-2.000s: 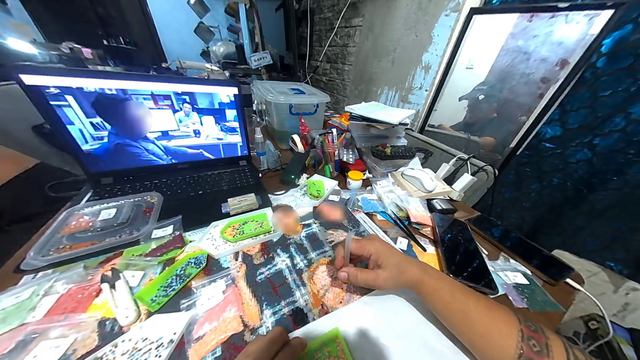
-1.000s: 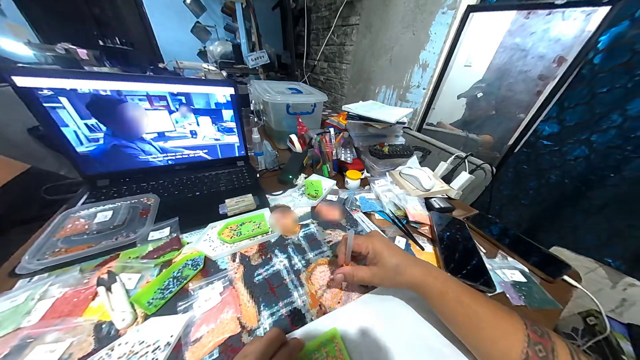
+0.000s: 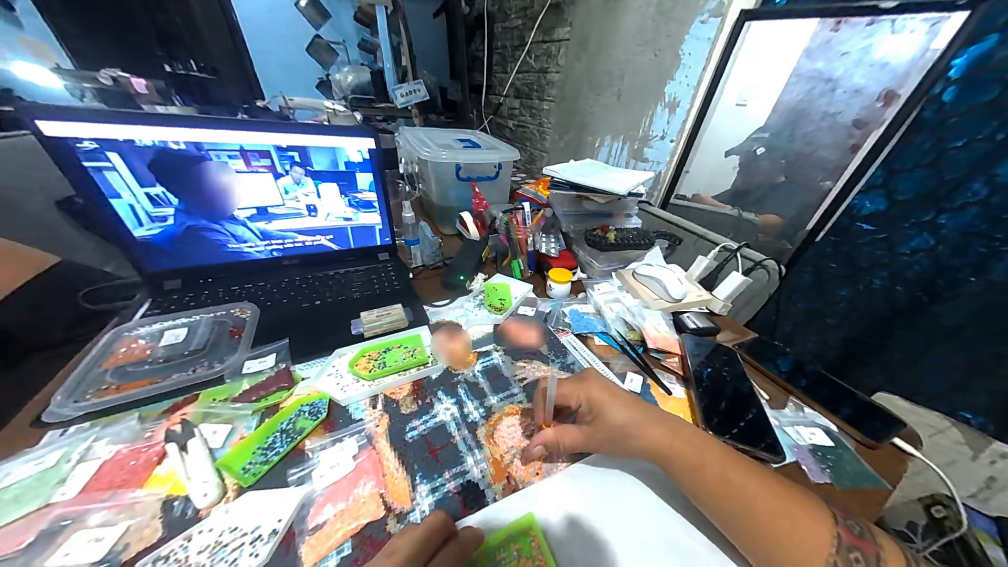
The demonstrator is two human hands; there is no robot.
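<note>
My right hand [image 3: 571, 417] pinches a slim, pale applicator pen [image 3: 550, 400], held upright with its tip on the diamond painting canvas [image 3: 449, 417]. At the bottom edge my left hand [image 3: 433, 543] has its fingers bent against a green bead tray [image 3: 516, 545] with orange beads; whether it grips the tray I cannot tell. White backing paper [image 3: 630, 512] lies under my right forearm. Another green tray [image 3: 390, 357] of beads sits on a white tray at the canvas's far side, and a long green tray [image 3: 276, 437] with dark blue beads is to the left.
Bags of beads [image 3: 346, 496] and a clear plastic container [image 3: 157, 354] lie at left, before an open laptop [image 3: 276, 276]. Black tweezers [image 3: 642, 362], a smartphone [image 3: 728, 394] and a second phone [image 3: 819, 390] with a cable are at right. Behind stand a yellow-lidded jar [image 3: 559, 282] and pens [image 3: 520, 244].
</note>
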